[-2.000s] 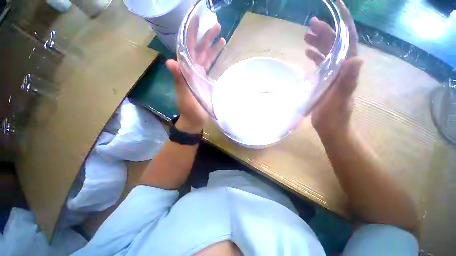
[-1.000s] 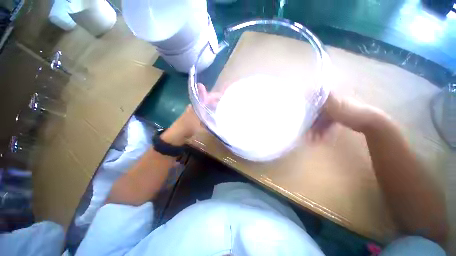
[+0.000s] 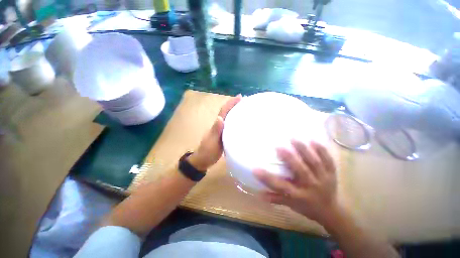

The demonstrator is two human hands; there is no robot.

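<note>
A white bowl (image 3: 267, 126) is tilted above the cardboard mat (image 3: 202, 116), its smooth white surface overexposed. Faint clear edges glint below it; whether the clear housing is around it I cannot tell for sure. My left hand (image 3: 214, 141) holds the bowl's left side, with a black band on the wrist. My right hand (image 3: 302, 181) lies with spread, slightly blurred fingers against its lower right front; how firmly it holds is unclear.
Stacked white bowls (image 3: 123, 83) lean left of the mat. Small white bowls (image 3: 182, 54) stand behind by a green post (image 3: 203, 45). Clear housings with round rims (image 3: 348, 132) lie at right. A cardboard side surface (image 3: 40, 146) is at left.
The view has swung up toward the back of the bench. The clear housing's open rim no longer faces me; a white rounded surface does. My right hand has moved onto its front.
</note>
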